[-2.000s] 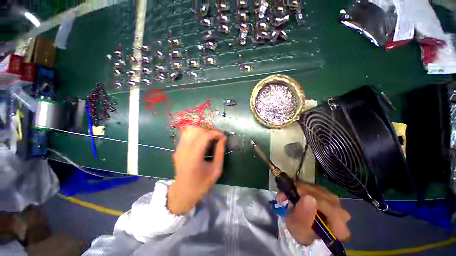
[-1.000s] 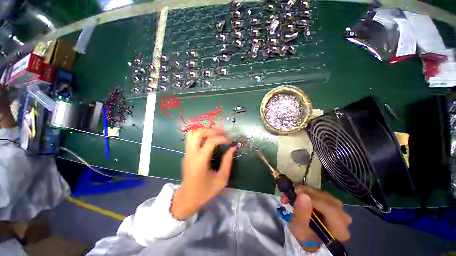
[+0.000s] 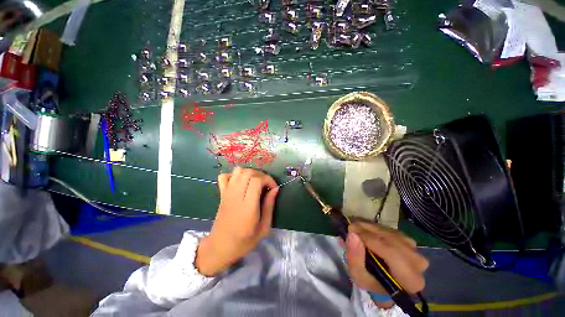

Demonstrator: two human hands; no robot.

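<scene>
My left hand pinches the thin solder wire between thumb and fingers; the wire's end reaches the iron's tip. My right hand holds the black and yellow soldering iron like a pen. Its tip is at a small silver and dark component on the green mat. A second small component lies above it. Red lead wires lie in two piles, a larger one just above my left hand and a smaller one further up left.
A round pot of silvery shreds stands right of the components, with a grey-brown lump below. The black fan stands right. A blister tray of units spans the back. A blue stick, dark pile and solder spool are left.
My left hand's fingers have closed on the solder wire beside the component. The iron's tip has moved up and left to the component. The camera view has shifted slightly.
</scene>
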